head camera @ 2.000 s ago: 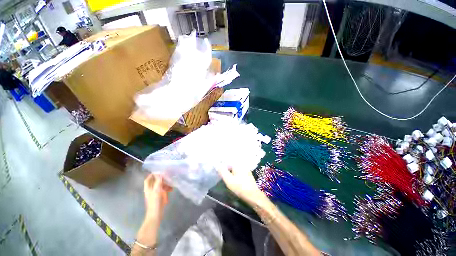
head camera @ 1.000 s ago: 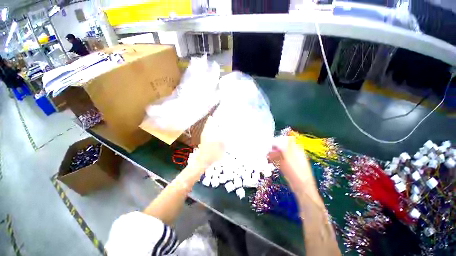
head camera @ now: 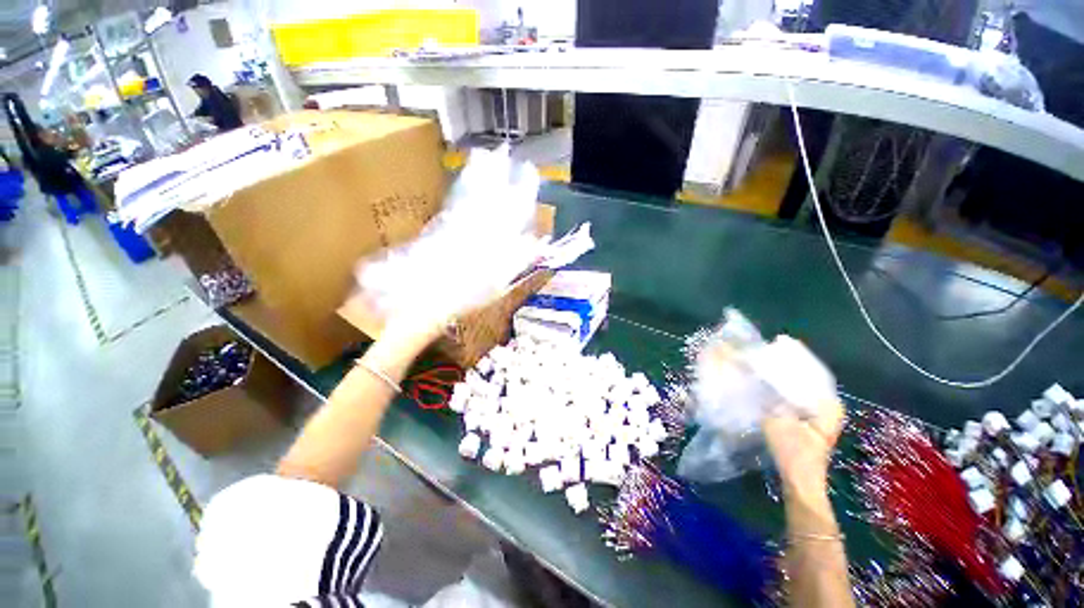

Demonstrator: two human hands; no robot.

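Observation:
A heap of loose white connector housings (head camera: 553, 410) lies on the green bench. My right hand (head camera: 806, 428) grips a crumpled clear plastic bag (head camera: 728, 410) above the wire bundles, hiding the yellow and green ones. My left hand (head camera: 416, 311) reaches to the clear bag of housings (head camera: 464, 244) in the small open carton (head camera: 485, 323). Its fingers are hidden or blurred against the bag, so I cannot tell whether they grip it.
Blue wires (head camera: 707, 537), red wires (head camera: 933, 493) and wired connectors (head camera: 1025, 457) lie to the right. A small white box (head camera: 563, 309) stands behind the heap. Red-orange scissors (head camera: 435, 386) lie by the carton. A large cardboard box (head camera: 327, 238) stands left. A white cable (head camera: 846, 279) hangs behind.
The bag held over the heap is now crumpled in my right hand, farther right. The housings lie exposed in a spread heap. My left hand has moved up and left to the carton.

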